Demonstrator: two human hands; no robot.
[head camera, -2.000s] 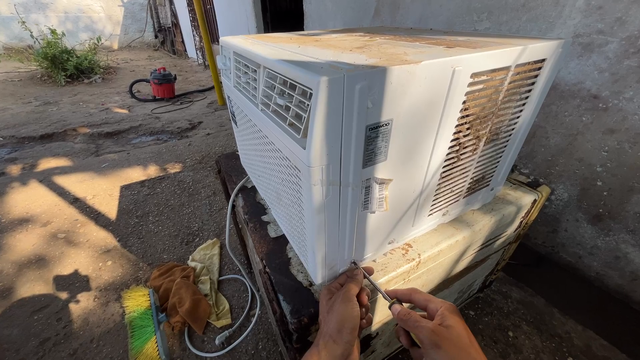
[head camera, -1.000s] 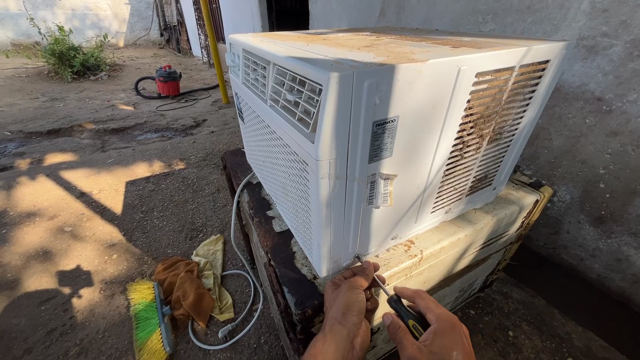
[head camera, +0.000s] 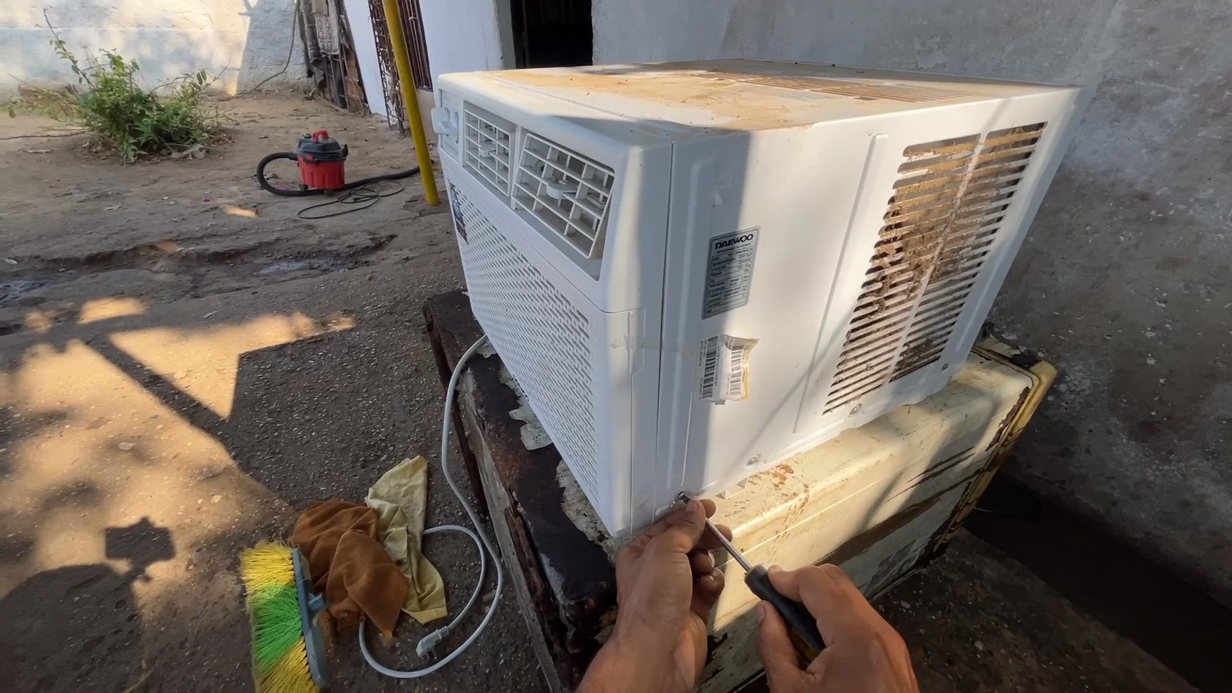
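Note:
A white Daewoo window air conditioner (head camera: 770, 289) rests on a rusty, cream metal cabinet (head camera: 866, 452). My right hand (head camera: 833, 626) grips the black handle of a screwdriver (head camera: 731, 549), whose shaft slants up left to the lower front corner of the unit's side panel. At the screwdriver's tip, the fingers of my left hand (head camera: 664, 587) are bent close together against the panel's lower edge; whether they pinch a screw cannot be seen. The side vent (head camera: 934, 260) has dirty slats.
A power cord (head camera: 448, 443) hangs down the cabinet's front to the ground. Brown (head camera: 351, 568) and yellowish (head camera: 404, 529) cloths lie beside a yellow-green broom head (head camera: 274, 616). Farther back are a red wet-dry vacuum (head camera: 320, 164), a yellow pole (head camera: 410, 106) and a shrub (head camera: 135, 111). A wall stands at right.
The screwdriver and my right hand have shifted slightly, and more of the dark handle shows than two seconds ago. My left hand stays at the panel's lower corner.

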